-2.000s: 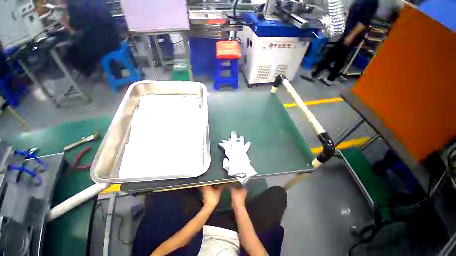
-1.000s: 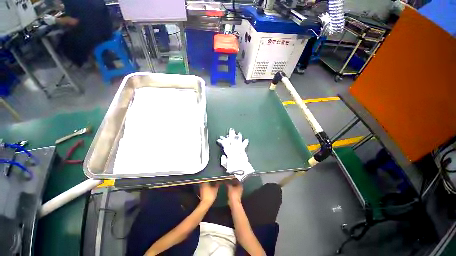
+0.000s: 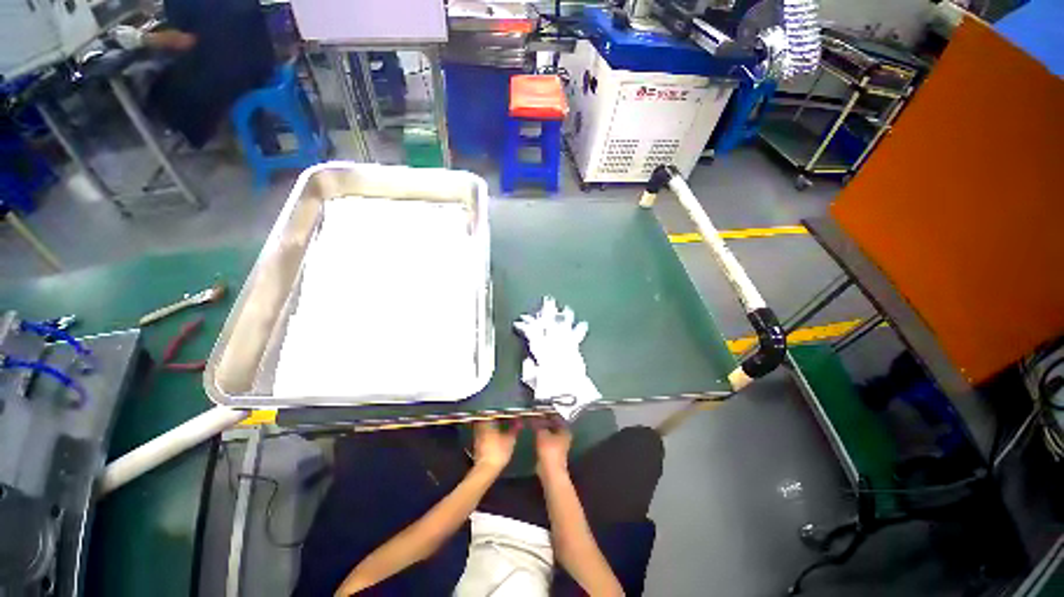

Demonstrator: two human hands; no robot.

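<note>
A shallow silver metal tray with a flat white liner inside sits on the left part of the green cart top. A white knit glove lies crumpled at the cart's front edge, right of the tray. My left hand and my right hand are close together just below that front edge, over my lap. The edge partly hides the fingers of both hands, so I cannot tell whether they hold anything.
Red-handled pliers and a brush-like tool lie on the left green bench, beside a metal fixture with blue hoses. The cart's cream handle is at right. An orange panel stands far right. A person is back left.
The camera view has shifted slightly. The person walking at the back right has left the picture. Tray, glove and both hands keep their places.
</note>
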